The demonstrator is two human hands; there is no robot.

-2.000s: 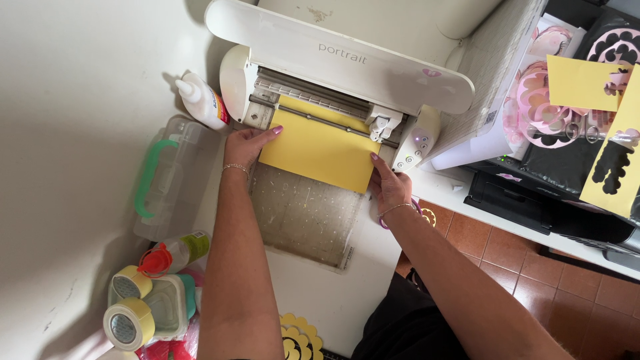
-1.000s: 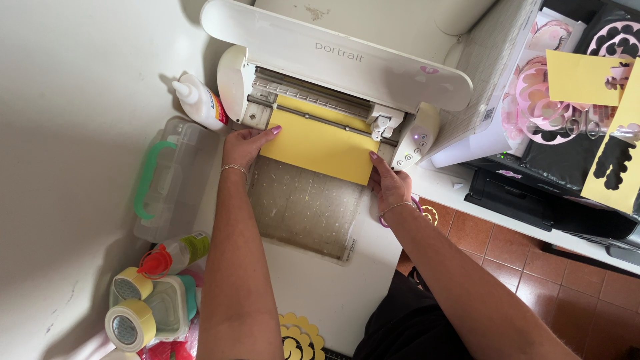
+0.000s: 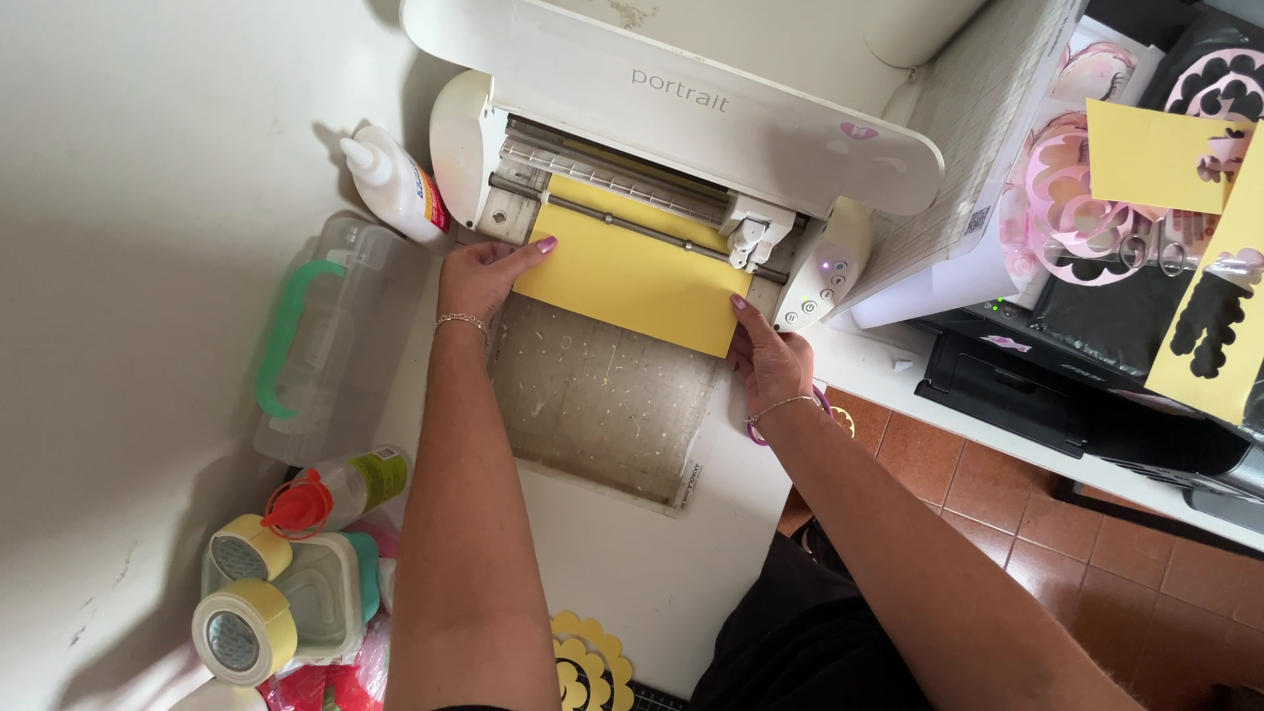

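Yellow cardstock point(image 3: 632, 281) runs under the roller bar point(image 3: 632, 227) of a white desktop cutting machine point(image 3: 671, 94), whose lid is raised. My left hand point(image 3: 484, 281) pinches the sheet's left edge, thumb on top. At its lower right corner, my right hand point(image 3: 770, 360) grips the other edge between thumb and fingers. Beneath and in front of the sheet lies a worn, speckled cutting mat point(image 3: 602, 405). The white tool carriage point(image 3: 755, 232) sits at the right end of the bar, beside the lit button panel point(image 3: 815, 286).
Left of the machine stand a white glue bottle point(image 3: 395, 183) and a clear case with a green handle point(image 3: 341, 336). Tape rolls point(image 3: 247, 632) rest on a plastic container lower left. Yellow scalloped cutouts point(image 3: 592, 662) lie near the front. Scissors point(image 3: 1150, 255) and cut paper lie on the right.
The yellow sheet has moved farther into the machine, away from me, so more of the cutting mat shows in front of it. Both hands still hold its edges.
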